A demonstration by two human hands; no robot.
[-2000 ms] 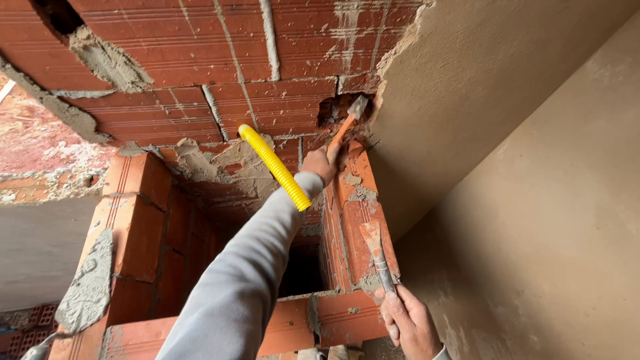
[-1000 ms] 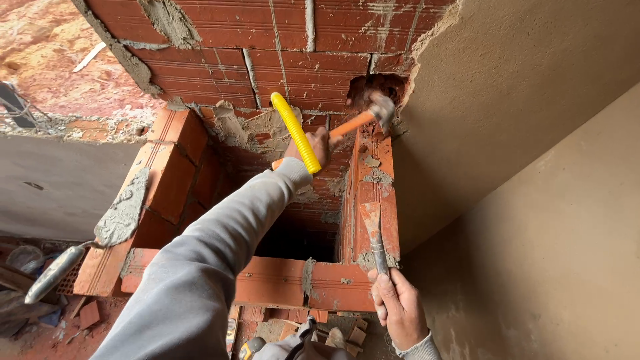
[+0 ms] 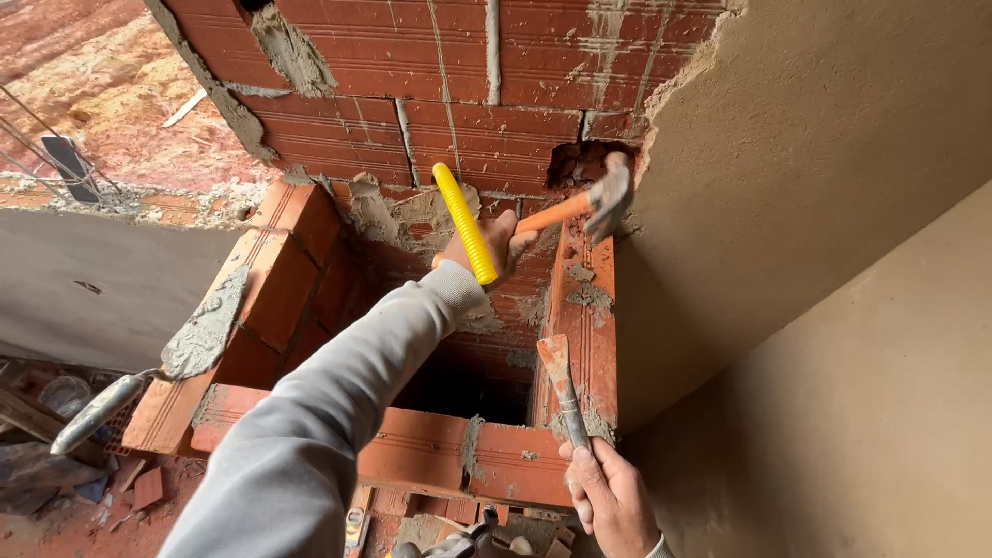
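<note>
My left hand (image 3: 500,252), in a grey sleeve, grips the orange handle of a claw hammer (image 3: 554,213). The blurred hammer head is at the lower right edge of a broken hole (image 3: 566,167) in the red hollow-brick wall (image 3: 341,136). A yellow corrugated conduit (image 3: 463,221) sticks out of the wall and partly covers the left hand. Lower right, my right hand (image 3: 616,496) holds a flat chisel (image 3: 570,391) upright, its reddish blade over the right-hand brick ledge (image 3: 589,341). Contact between the hammer and the wall cannot be told.
A mortar-coated trowel (image 3: 205,329) lies on the left brick ledge (image 3: 275,225). Low brickwork (image 3: 418,442) encloses a dark opening (image 3: 465,387). Plastered wall (image 3: 775,155) rises at right. A phone-like object (image 3: 70,167) stands on the far left ledge; rubble and a spirit level (image 3: 356,527) are below.
The hammer's handle has swung from a steep slant to a flatter one, and its head is lower relative to the hole than two seconds ago. My right hand keeps hold of the chisel.
</note>
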